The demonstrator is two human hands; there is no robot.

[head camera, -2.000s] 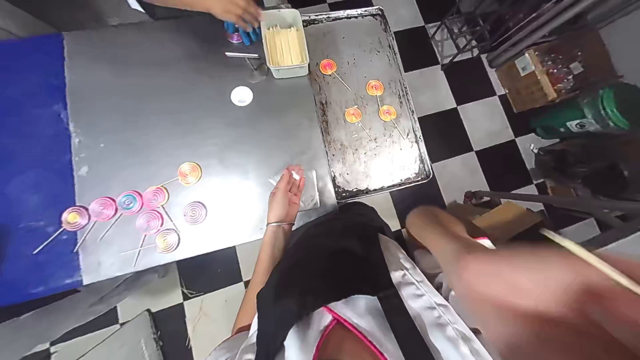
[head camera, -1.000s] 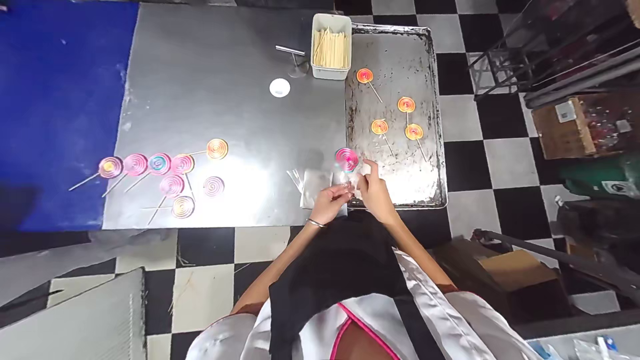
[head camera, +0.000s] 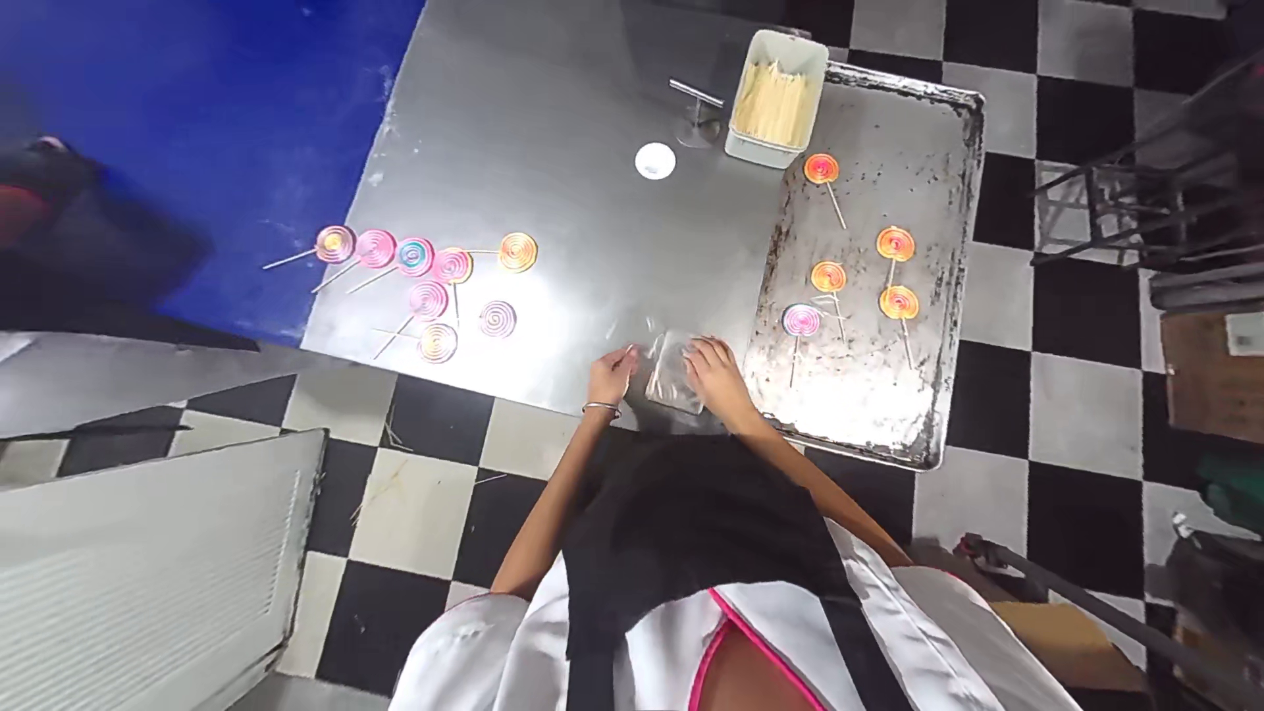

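Near the front edge of the metal table, my right hand (head camera: 714, 370) touches a stack of clear plastic bags (head camera: 674, 375). Just left of the bags is my left hand (head camera: 613, 373), fingertips pinched together; whether it holds something small I cannot tell. A pink swirl lollipop (head camera: 801, 319) lies on the baking tray (head camera: 913, 415), at the left of several orange swirl lollipops (head camera: 895, 244). More lollipops, such as a pink one (head camera: 376, 249) and an orange one (head camera: 517, 252), lie at the table's left. A pink-and-white swirl disc (head camera: 498, 319) lies beside them.
A white container (head camera: 777, 99) of sticks stands at the tray's back left corner. Left of it are a white round disc (head camera: 655, 160) and a metal stand (head camera: 698, 123). A blue surface (head camera: 286, 128) adjoins the table. A dark, blurred shape is at far left.
The pink lollipop, between my hands one second ago, now lies on the tray. My right hand has moved left onto the plastic bags; my left hand is beside them.
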